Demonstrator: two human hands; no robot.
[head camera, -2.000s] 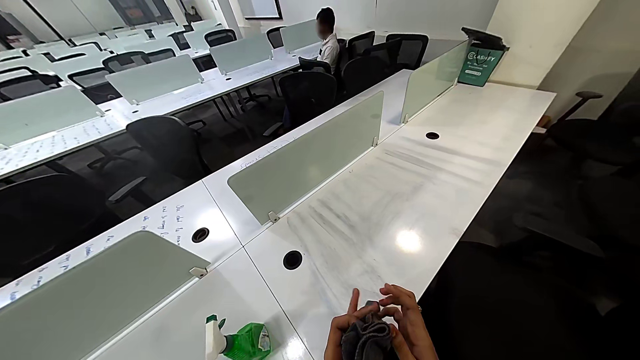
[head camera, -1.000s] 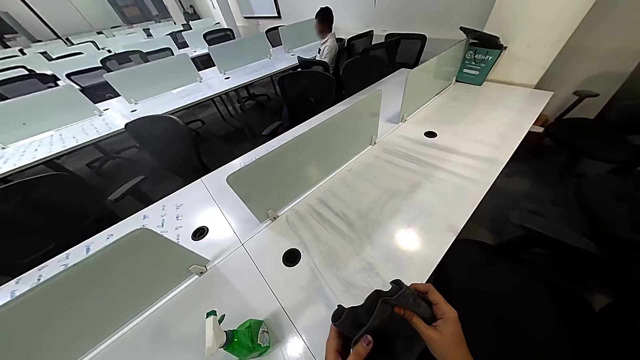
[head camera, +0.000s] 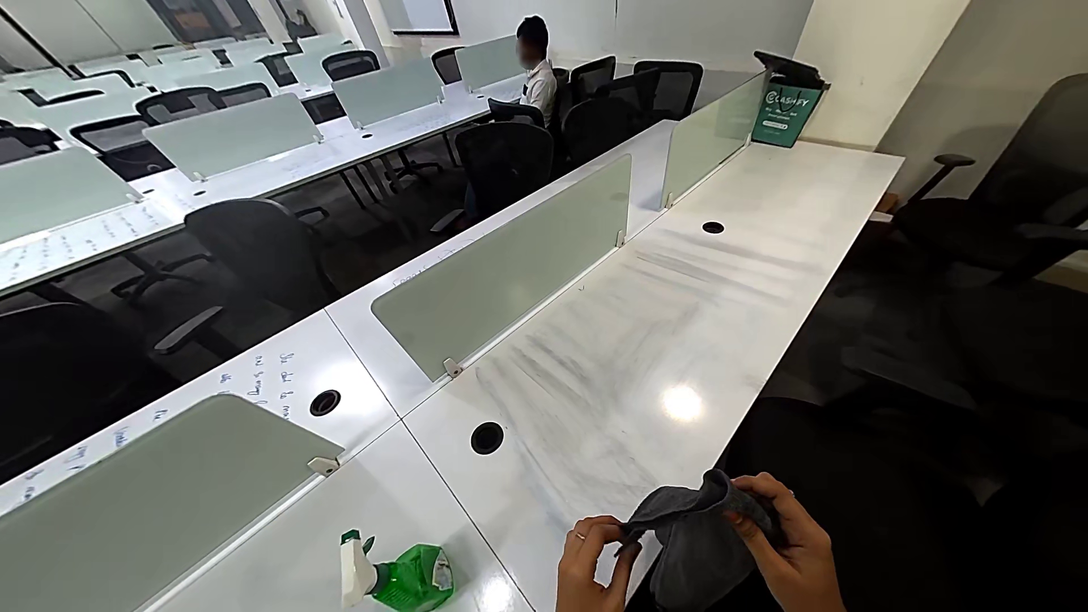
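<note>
A dark grey cloth (head camera: 701, 544) hangs between my two hands over the near edge of the white desk (head camera: 595, 382). My left hand (head camera: 595, 561) pinches its left corner between thumb and fingers, and a ring shows on one finger. On the other side, my right hand (head camera: 786, 535) grips the bunched upper right part. A green spray bottle (head camera: 412, 578) with a white and green trigger head lies on the desk, left of my hands. Grey smears streak the desk surface beyond the cloth.
Frosted glass dividers (head camera: 518, 263) run along the desk's middle, near a black cable grommet (head camera: 487, 438). A green bag (head camera: 786, 110) stands at the far end. Black office chairs (head camera: 255, 246) line the aisle; a person (head camera: 537, 72) sits at another desk row. Handwriting marks the opposite desktop.
The cloth was bunched in both hands two seconds ago; it has since been opened out and now hangs down between them. The spray bottle has stayed in place.
</note>
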